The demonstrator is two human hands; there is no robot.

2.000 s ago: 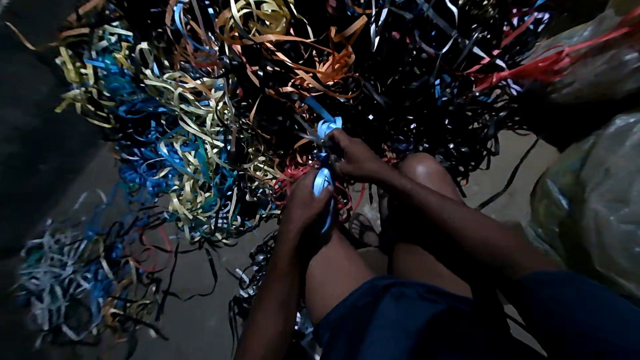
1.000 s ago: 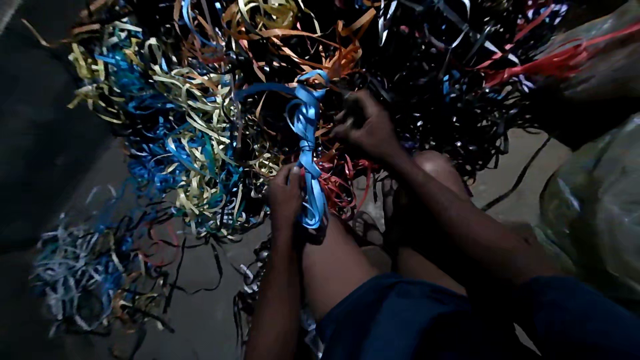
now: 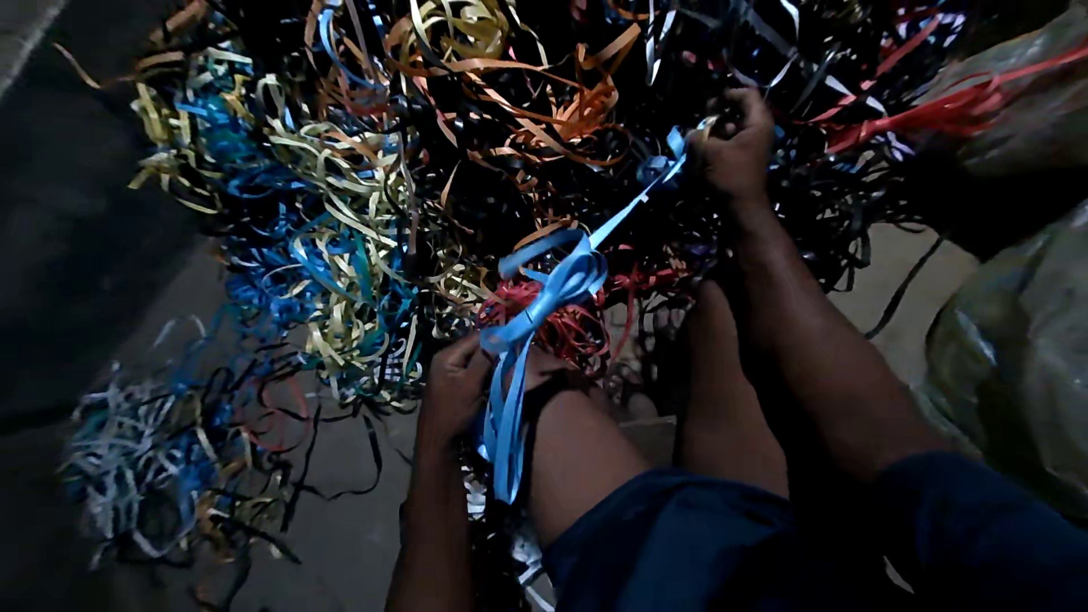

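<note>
A looped bundle of light blue flat strapping hangs above my left thigh. My left hand is shut on its lower middle, with the loops hanging below the fingers. One blue strand runs taut up and to the right to my right hand, whose fingers are closed on its end. Red strapping lies tangled just behind the bundle. Orange strips lie in the heap, left of my right hand.
A large heap of yellow, blue and dark strips spreads ahead. A smaller pile of pale strips lies on the floor at left. A filled translucent plastic sack stands at right, with red strapping above it.
My right hand has moved up and to the right, and a blue strand now stretches from the bundle to it. The bundle, upright one second ago, now slants.
</note>
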